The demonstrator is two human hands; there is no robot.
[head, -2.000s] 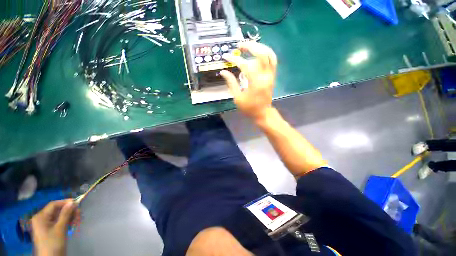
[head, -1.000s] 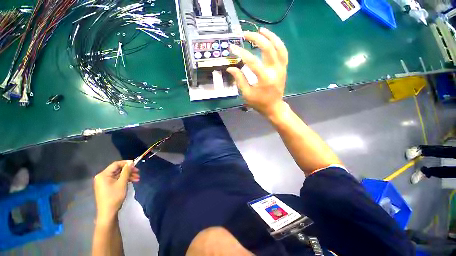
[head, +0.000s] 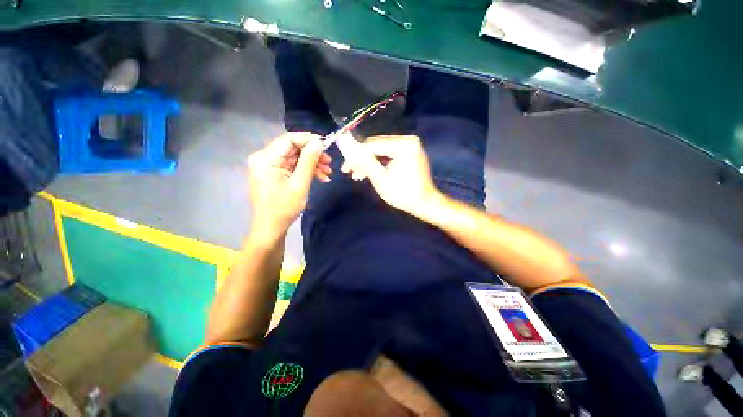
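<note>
A thin bundle of multicoloured wires (head: 371, 109) runs from my fingertips up and to the right, over my lap. My left hand (head: 289, 173) pinches its pale end between thumb and fingers. My right hand (head: 393, 168) is beside it, thumb and fingers closed around a small whitish strip (head: 350, 145) near the wires. Both hands are in front of my body, below the bench edge. The fingers partly hide the connector end, and its details are blurred.
The green bench (head: 326, 20) crosses the top, with the machine's pale plate (head: 542, 34) on it. A blue stool (head: 118, 133) stands on the floor at left. A cardboard box (head: 94, 354) and a blue box (head: 55, 313) are lower left. A person's shoes (head: 702, 358) show at lower right.
My view has tilted down. My right hand has left the machine and come beside my left hand, now with a whitish strip. My left hand has brought the wires over my lap.
</note>
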